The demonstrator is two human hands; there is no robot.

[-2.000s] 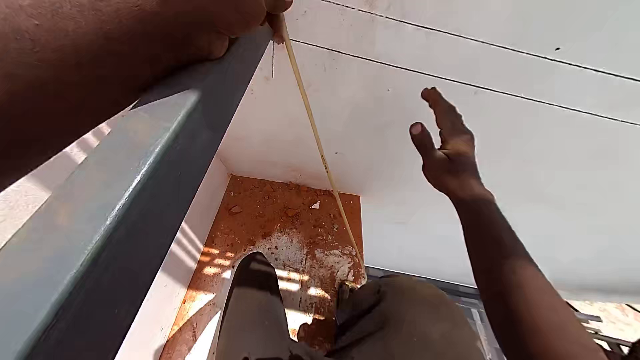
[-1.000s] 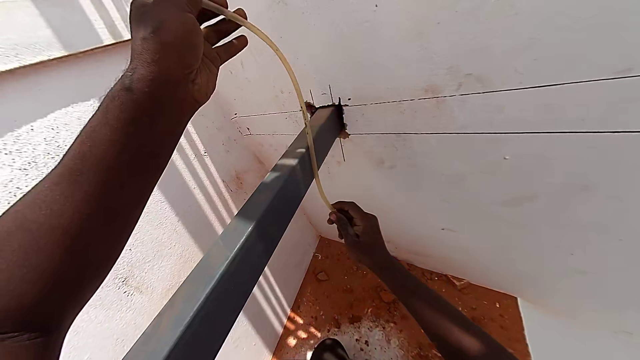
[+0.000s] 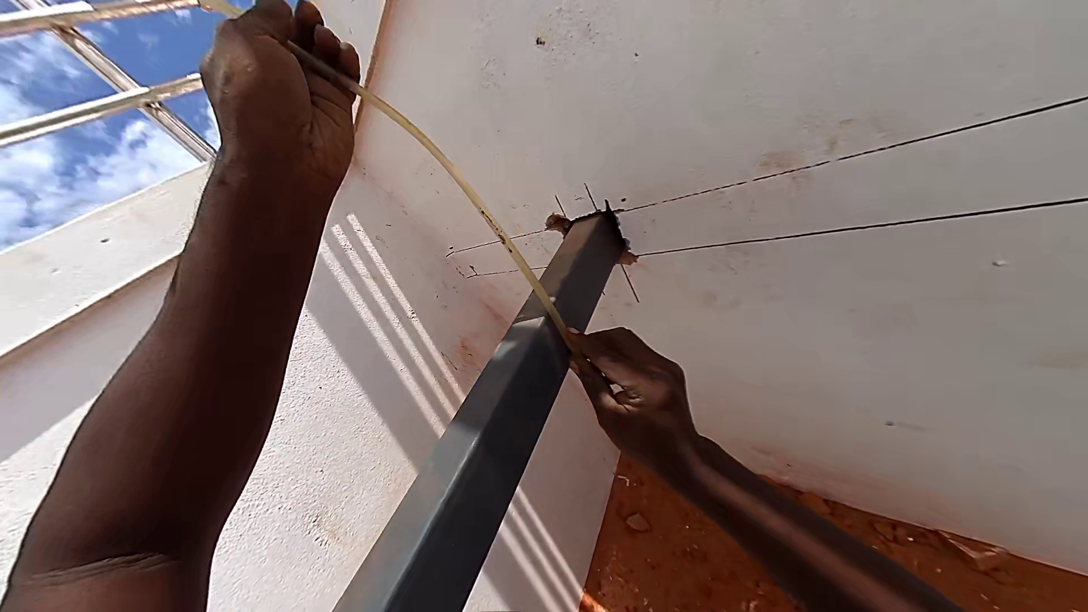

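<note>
My left hand (image 3: pixel 285 98), raised at the upper left, grips a thin yellowish flexible tube (image 3: pixel 459 180). From there the tube curves down to the right and crosses in front of a grey metal beam (image 3: pixel 476 442). My right hand (image 3: pixel 637 387) pinches the tube's lower part between thumb and fingers, against or close to the beam's right side. The beam's far end sits in a rough hole in the white wall, with dark marking lines (image 3: pixel 816 235) running from both sides of it. Where the tube goes beyond my left fist is cut off by the frame's top edge.
A white side wall (image 3: pixel 323 459) with stripes of sunlight stands left of the beam. Metal grid bars (image 3: pixel 110 110) cross the sky at the upper left, above a white ledge (image 3: pixel 93 251). Reddish soil with debris (image 3: pixel 680 535) lies below at the right.
My right hand was apart from the tube two seconds ago and now holds it beside the beam. My left hand has gone from the beam's top to a raised position. The view has tilted up.
</note>
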